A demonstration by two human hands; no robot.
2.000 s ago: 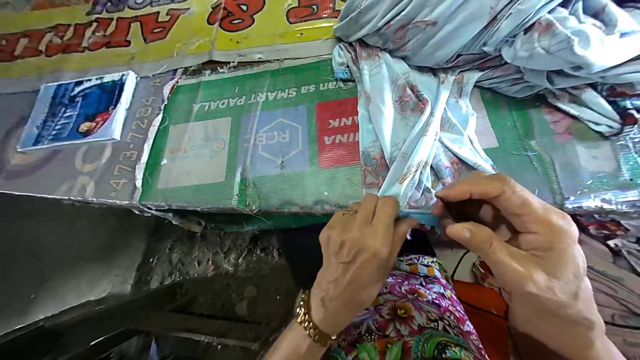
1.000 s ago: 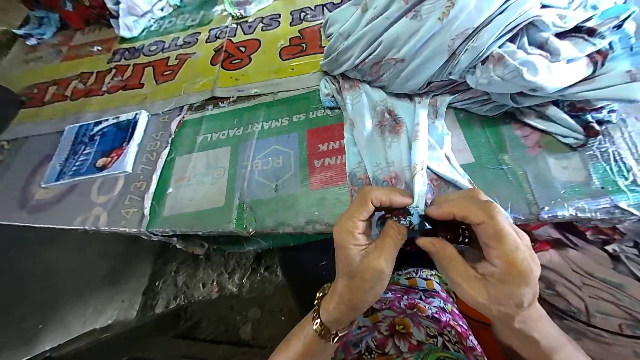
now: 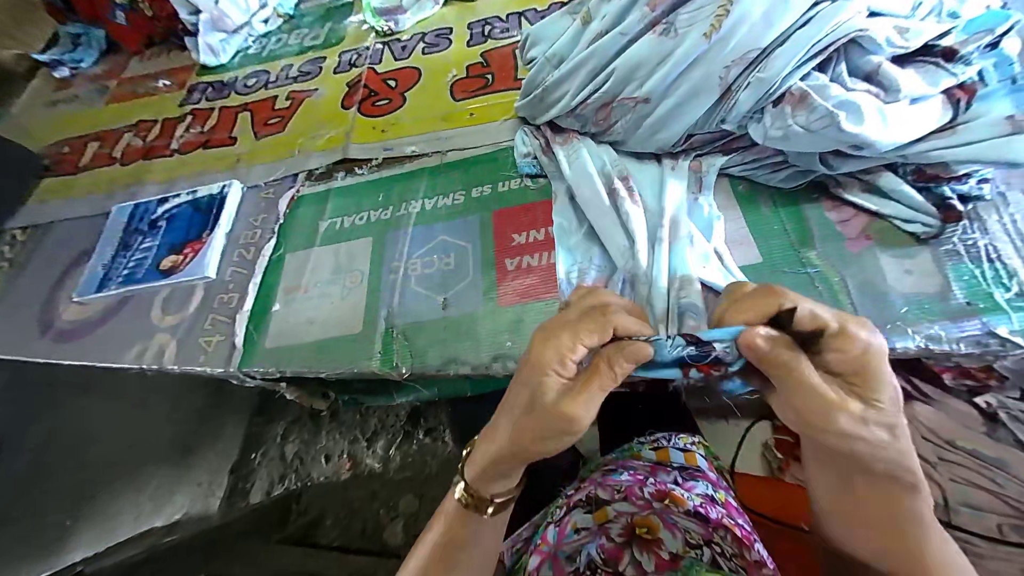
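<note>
Pale blue floral fabric [image 3: 608, 216] lies gathered over the near edge of the table, joined to a large bunched heap at the upper right. Its blue and dark-patterned edge [image 3: 692, 352] is stretched between both hands. My left hand [image 3: 580, 368], with a gold-coloured bracelet [image 3: 480, 492] at the wrist, pinches the left end of this edge between thumb and fingers. Thumb and fingers of my right hand [image 3: 816, 368] grip the right end. A small dark object [image 3: 800, 326] shows between the right fingers; what it is, I cannot tell.
Printed plastic sheeting [image 3: 448, 264] covers the table. A blue-covered booklet [image 3: 160, 240] lies at the left. White cloth scraps [image 3: 232, 24] are at the far left. Floral clothing [image 3: 648, 520] covers my lap, with an orange object [image 3: 772, 500] beside it and brown cloth [image 3: 968, 464] at the lower right.
My hands have moved apart from where they nearly met one second ago, and the blue edge now shows stretched between them. The camera view has shifted somewhat.
</note>
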